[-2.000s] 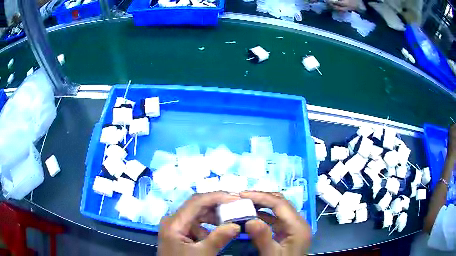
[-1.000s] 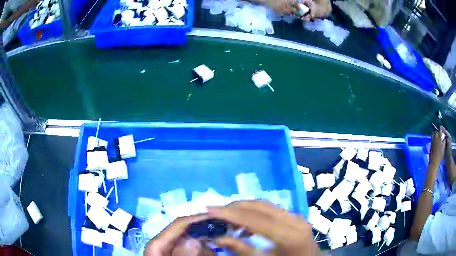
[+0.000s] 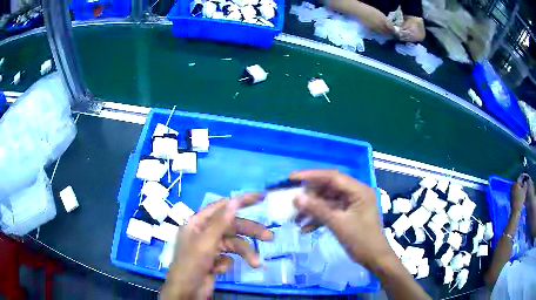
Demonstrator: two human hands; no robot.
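Observation:
My right hand (image 3: 341,214) holds a black-and-white unit (image 3: 284,202) between thumb and fingers above the blue tray (image 3: 264,136). The unit's white face is towards me and its black part is at the top; it is slightly blurred. My left hand (image 3: 217,240) is beside it with fingers spread, its index fingertip close to the unit; whether it touches cannot be told. Clear plastic covers (image 3: 332,258) lie heaped in the tray below my hands, partly hidden by them. Several units with thin leads (image 3: 156,202) lie along the tray's left side.
A pile of units (image 3: 438,214) lies right of the tray. A green conveyor (image 3: 194,76) beyond carries two units. A metal post (image 3: 63,55) and clear plastic bag (image 3: 29,158) stand left. Other people's hands and blue bins (image 3: 229,29) are across and at right.
The hands were together around the unit; now the left hand's fingers have spread and the unit is raised in the right hand. The camera view has shifted.

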